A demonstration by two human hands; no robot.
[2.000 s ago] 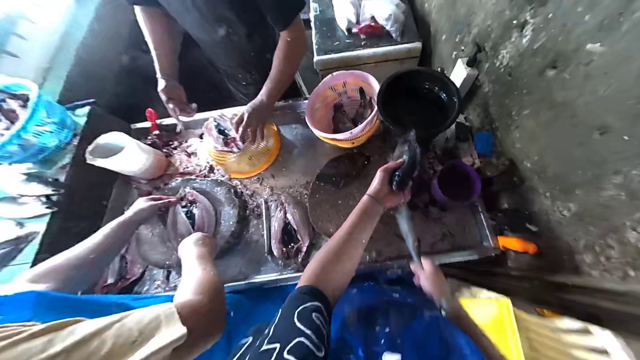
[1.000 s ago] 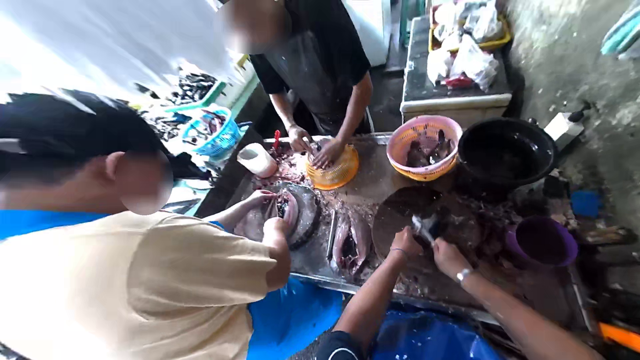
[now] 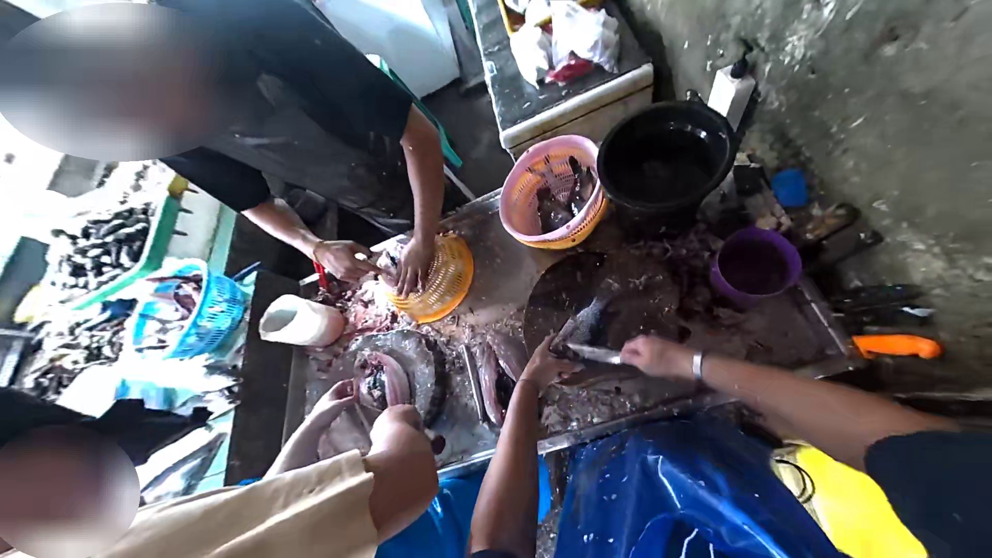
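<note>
On a round, dark chopping board (image 3: 643, 298) lies a small dark fish (image 3: 587, 325). My left hand (image 3: 549, 363) holds the fish at its lower end. My right hand (image 3: 655, 356), with a band at its wrist, grips a knife (image 3: 593, 353) by the handle, and the pale blade reaches across to the fish beside my left fingers. Whether the blade touches the fish cannot be told. Left of the board, a larger split fish (image 3: 496, 372) lies on the metal worktop (image 3: 508, 279), with a long thin metal tool (image 3: 473, 384) along its left side.
Behind the board stand a pink basket (image 3: 552, 190) with fish, a black basin (image 3: 666, 159) and a purple bucket (image 3: 756, 265). An orange handle (image 3: 897, 346) lies right. Left, a co-worker's hands hold an opened fish (image 3: 385, 380); another's hands work at a yellow basket (image 3: 438, 275).
The dark fish, held up near the black basin two seconds ago, is now down on the round board. The knife in my right hand has come over to it. The view has shifted.
</note>
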